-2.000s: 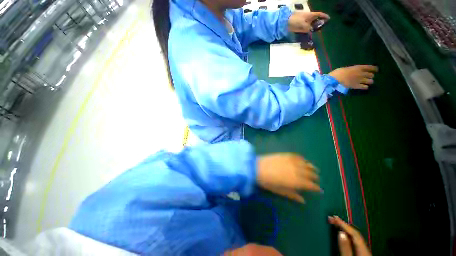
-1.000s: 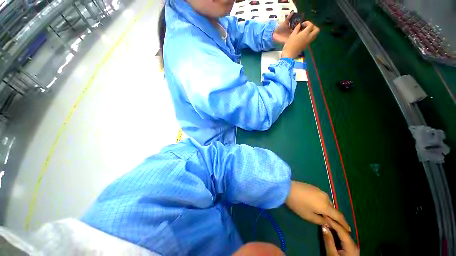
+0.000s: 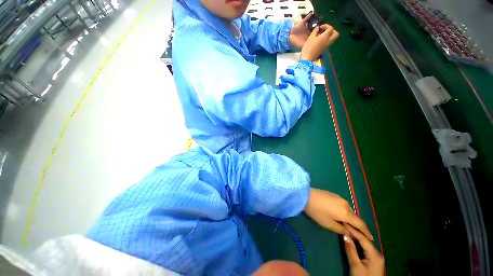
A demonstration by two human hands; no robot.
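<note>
My left hand comes out of a light blue smock sleeve and lies over the bench edge by the red lines, palm down. Its fingertips touch my right hand, which is cut off by the bottom edge. A narrow dark edge shows beside the right fingers; whether it is a held unit or shadow I cannot tell. The inside of both hands is hidden.
A neighbour in a blue smock holds a black round unit over a paper sheet. A black unit lies on the green belt. An aluminium rail carries white blocks. A blue coiled cord hangs near my sleeve.
My left hand has moved right and down to meet my right hand. The neighbour's reaching hand has come back to the other hand, at the unit. The view has shifted slightly.
</note>
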